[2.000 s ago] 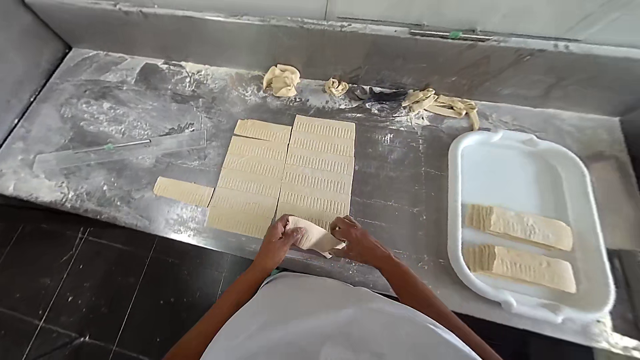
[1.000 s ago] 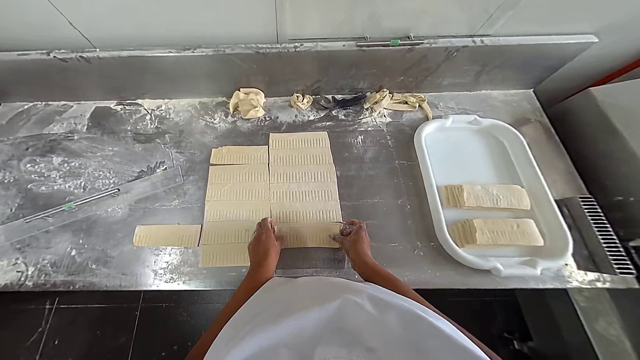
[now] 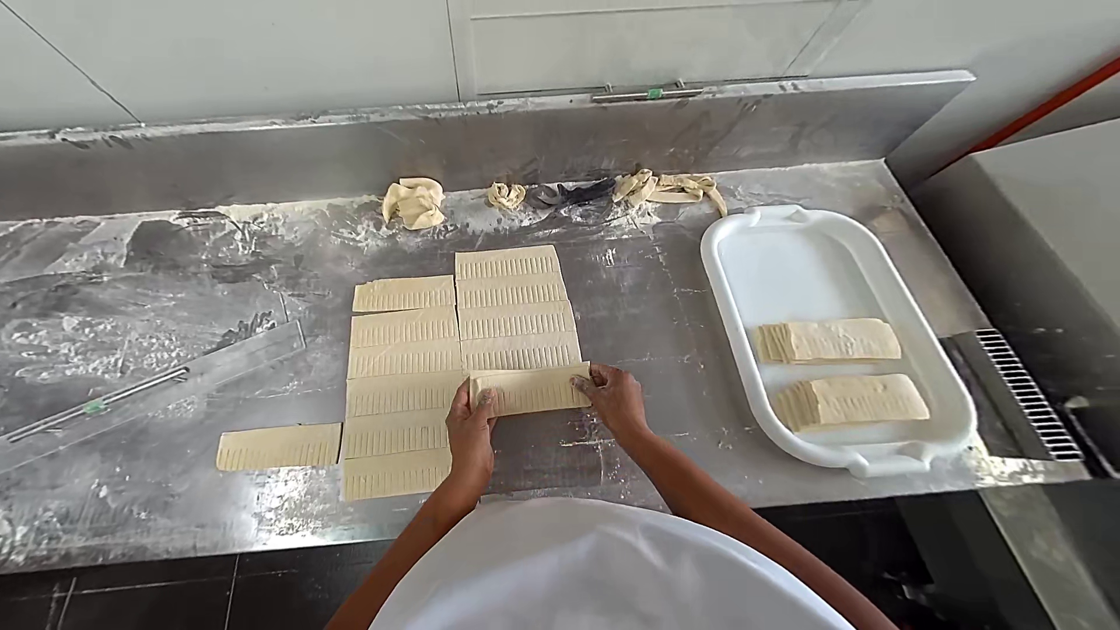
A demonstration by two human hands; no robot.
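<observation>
My left hand (image 3: pixel 472 429) and my right hand (image 3: pixel 616 398) hold the two short ends of a rectangular piece of slit dough (image 3: pixel 530 390), thumbs on top. It lies at the near end of the right column of slit dough strips (image 3: pixel 518 322); whether more pieces are under it cannot be told. Left of it is a longer column of dough strips (image 3: pixel 398 401), its farthest strip slightly apart. A single strip (image 3: pixel 278 447) lies farther left. At the right, a white plastic tray (image 3: pixel 733 328) holds two stacks of slit dough, a farther stack (image 3: pixel 831 340) and a nearer stack (image 3: pixel 853 402).
Dough scraps (image 3: pixel 413 203) and further scraps (image 3: pixel 672 188) lie near the metal backsplash (image 3: pixel 306 159), with a dark cloth-like thing (image 3: pixel 573 193) between them. A clear flat bar with a handle (image 3: pixel 140 394) rests on the floury metal table at the left.
The near end of the right column has become shorter. My hands and the dough between them have moved away from the table's near edge since the earliest frame. The view has shifted.
</observation>
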